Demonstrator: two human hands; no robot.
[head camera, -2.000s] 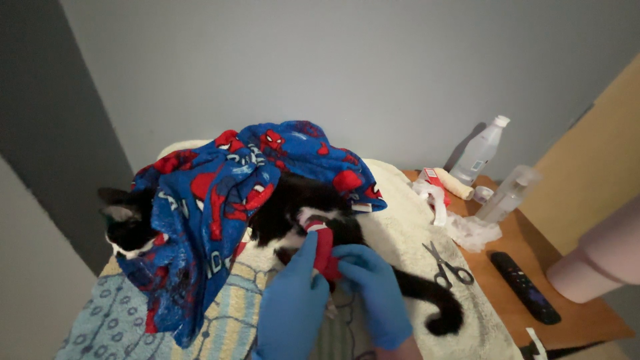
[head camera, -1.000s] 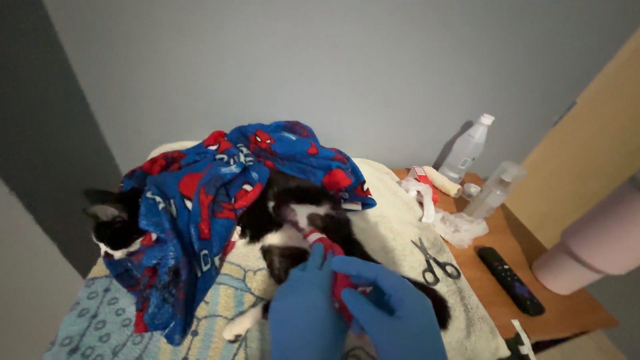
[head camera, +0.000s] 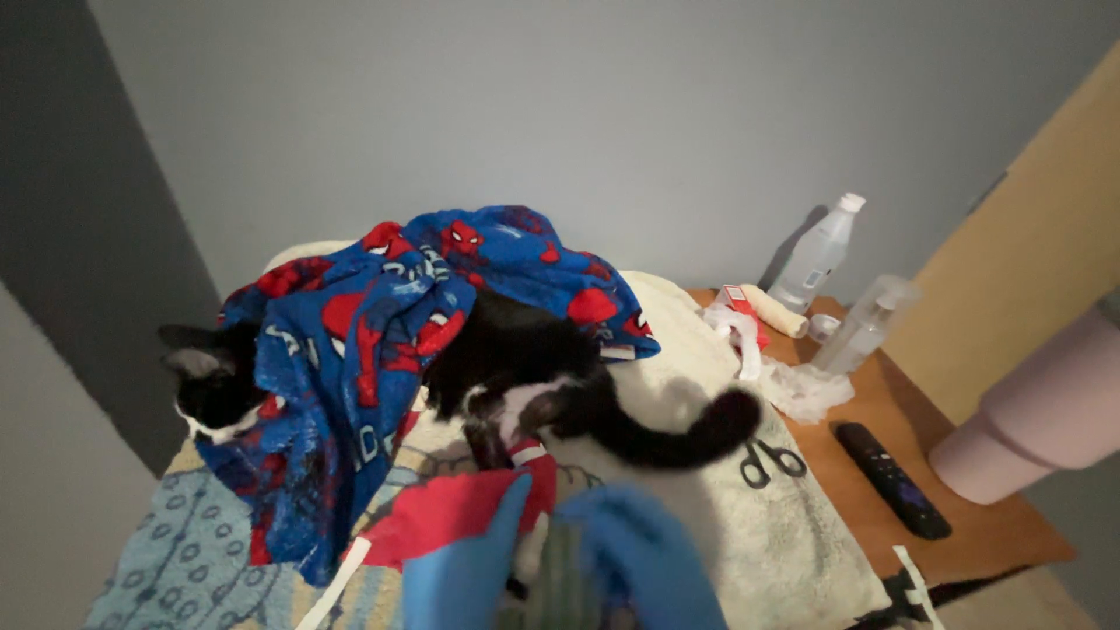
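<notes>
A black-and-white cat (head camera: 525, 350) lies on its side on towels, its front half under a blue and red printed fleece blanket (head camera: 376, 324). Red wrap (head camera: 542, 486) with a white band surrounds its hind leg. A loose, wide piece of red bandage (head camera: 446, 516) spreads left from the leg, against the fingers of my blue-gloved left hand (head camera: 468, 560); whether they pinch it I cannot tell. My right hand (head camera: 647, 556), also gloved in blue, is blurred just right of the wrapped leg, its fingertips partly hidden.
Scissors (head camera: 770, 464) lie on the cream towel (head camera: 761, 534). The wooden table (head camera: 997, 534) at right holds a remote control (head camera: 888, 477), a plastic bottle (head camera: 818, 254), a clear pump bottle (head camera: 862, 328), a gauze roll (head camera: 774, 311), crumpled plastic (head camera: 805, 389) and a pink tumbler (head camera: 1032, 411).
My hands have moved down and apart from the wrapped leg. A wide piece of red bandage now extends left from it. The cat's tail has swung up, curling toward the table.
</notes>
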